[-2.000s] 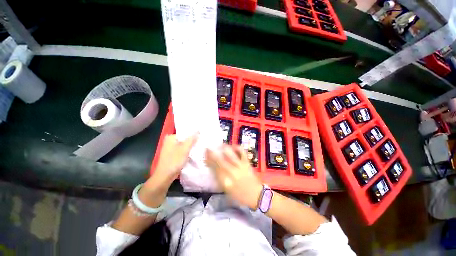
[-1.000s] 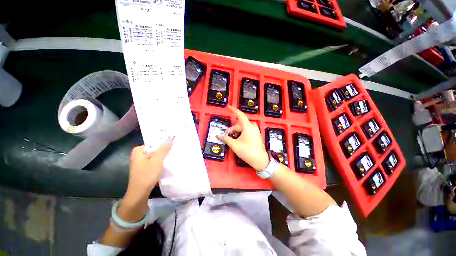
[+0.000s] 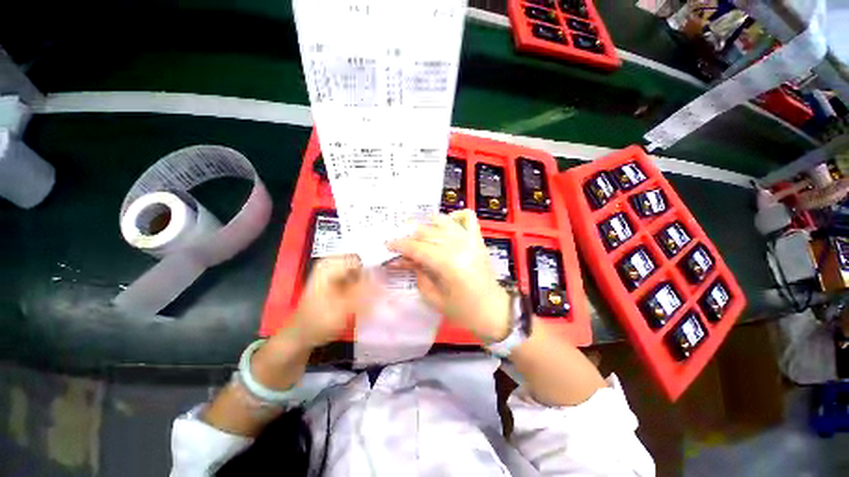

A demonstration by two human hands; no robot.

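A wide white label strip (image 3: 386,140) with rows of small black print runs from the top of the view down over the red tray (image 3: 456,333). Its lower end is blank. My left hand (image 3: 328,296) holds the strip's left edge. My right hand (image 3: 456,270) has its fingertips on the strip's printed part near its right edge; whether a label is between them cannot be told. Black handheld devices (image 3: 546,279) sit in the tray's pockets. The strip and my hands hide several pockets.
A label roll (image 3: 160,224) with a curled tail lies on the green bench at left. A second filled red tray (image 3: 672,368) stands at right, another (image 3: 596,58) across the belt. A printed strip (image 3: 735,98) hangs at upper right. A white roll (image 3: 23,172) is at far left.
The strip and my left hand have moved right over the tray. My right hand has gone from a device in the lower row back to the strip.
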